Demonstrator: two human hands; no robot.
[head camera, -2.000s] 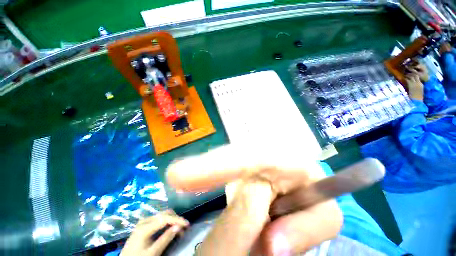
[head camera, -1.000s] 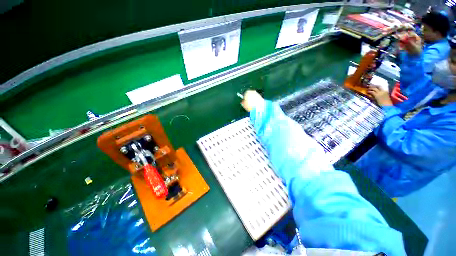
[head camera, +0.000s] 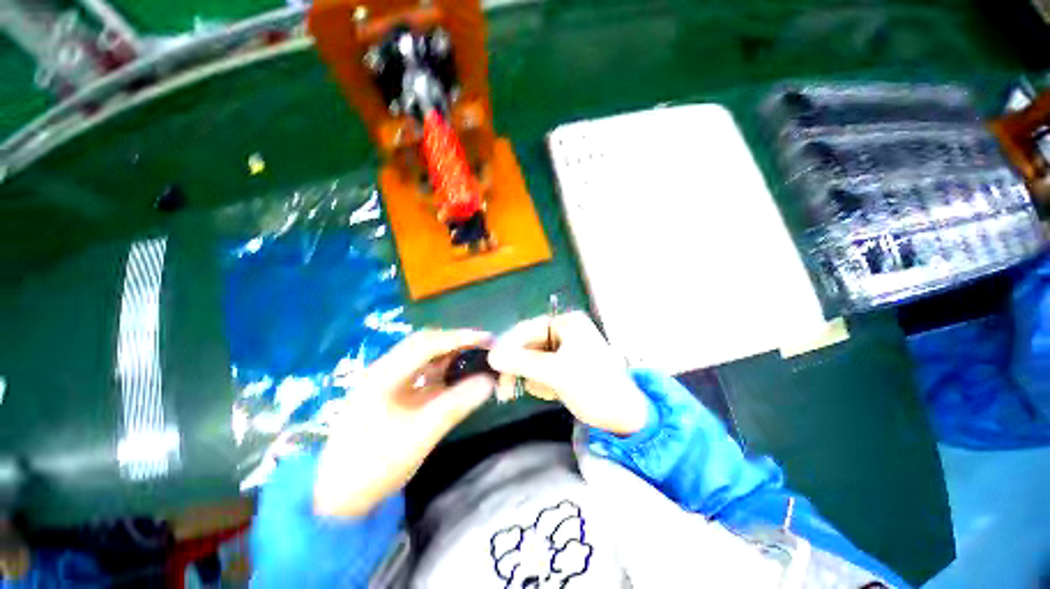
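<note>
My left hand (head camera: 397, 414) holds a small round black housing (head camera: 469, 365) between thumb and fingers, low in the middle of the view. My right hand (head camera: 570, 368) meets it from the right, its fingertips at the housing's right edge. A slim tool, which looks like tweezers (head camera: 554, 308), sticks up from between the right fingers. Its pointed end is hidden by the hand. The details of the housing are blurred.
A press with an orange base (head camera: 507, 253) and red handle (head camera: 449, 169) stands ahead. Blue film in a clear bag (head camera: 311, 299) and a whitish strip (head camera: 141, 345) lie left. A white tray (head camera: 679, 230) and a clear blister tray (head camera: 910, 184) lie right. A blue sleeve (head camera: 979, 368) shows far right.
My right arm has come back from its reach beyond the white tray to in front of me. Both hands are now together at the black housing. The view has tilted down.
</note>
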